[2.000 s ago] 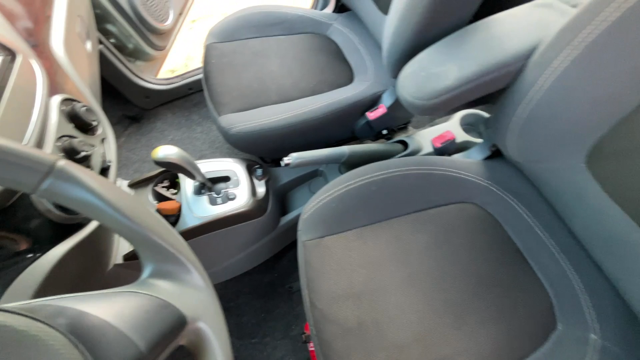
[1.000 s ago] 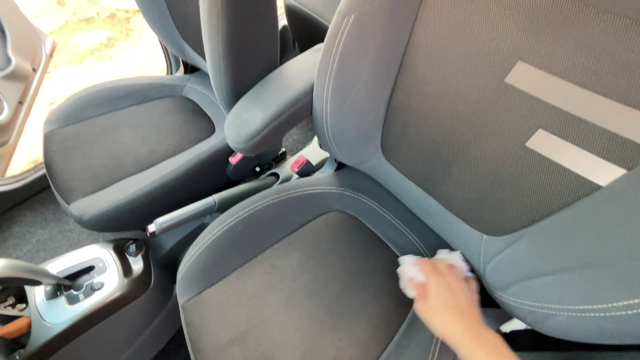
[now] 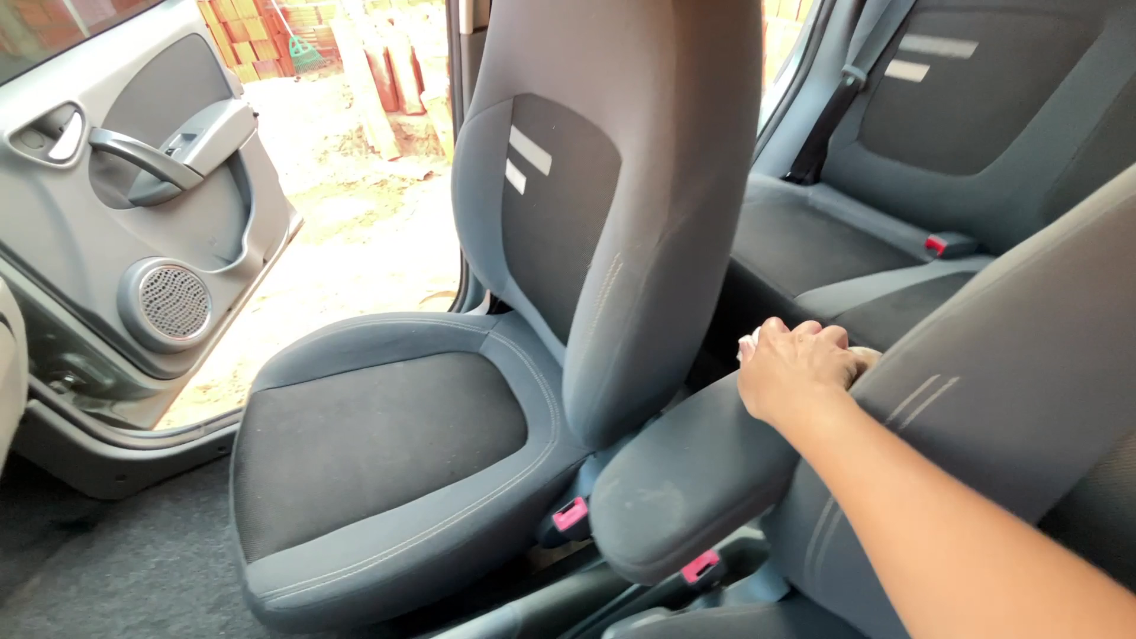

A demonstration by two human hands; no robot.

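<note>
My right hand (image 3: 799, 364) reaches in from the lower right, back of the hand up and fingers curled over a crumpled white cloth or wipe (image 3: 751, 343). Only small parts of the wipe show beside the fingers. The hand rests at the rear end of the grey padded armrest (image 3: 683, 488) between the two front seats, close to the near seat's backrest (image 3: 994, 373). A pale smudge marks the front part of the armrest top. My left hand is out of view.
Beyond the armrest stands the far front seat (image 3: 382, 444). An open car door (image 3: 177, 213) is at the left. Pink-red seat belt buckles (image 3: 570, 515) sit low beside the armrest. Behind is the rear bench seat (image 3: 816, 240).
My right hand, on the near seat's cushion by its backrest one second ago, is now on the armrest with the wipe. Two seconds ago no hand showed. The view has swung toward the far door.
</note>
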